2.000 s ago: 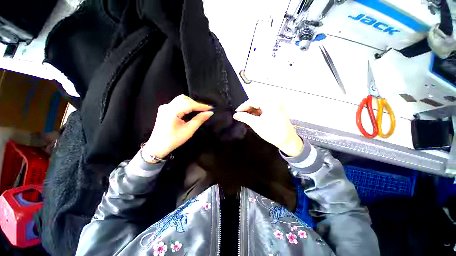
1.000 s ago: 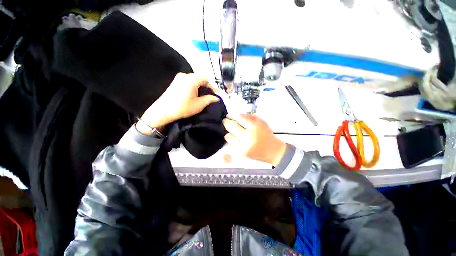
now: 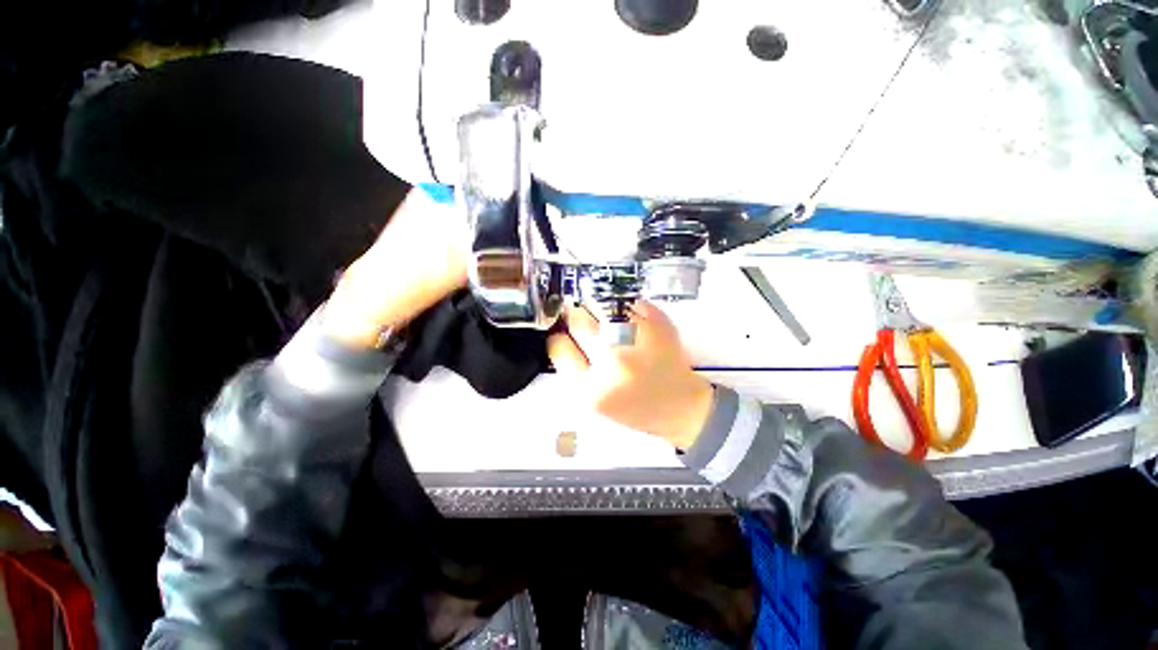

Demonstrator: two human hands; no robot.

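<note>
The black garment lies on the left of the white sewing machine and hangs over the table's front edge. A bunched part of it is under the machine head. My left hand rests on this cloth, its fingers hidden behind the shiny metal face guard. My right hand is just right of the cloth, fingers bent at its edge below the tension dial. The face guard and dial hide the presser foot and needle. Whether my right fingers pinch the cloth is unclear.
Scissors with red and orange-yellow loops lie right of my right hand. Slim tweezers lie behind them to the left. A black smartphone is at the right table edge. A blue crate is under the table, a red crate at lower left.
Both hands have come from the lap up to the machine with the cloth. Over the last second the view has moved closer over the machine head, which now covers my left fingers.
</note>
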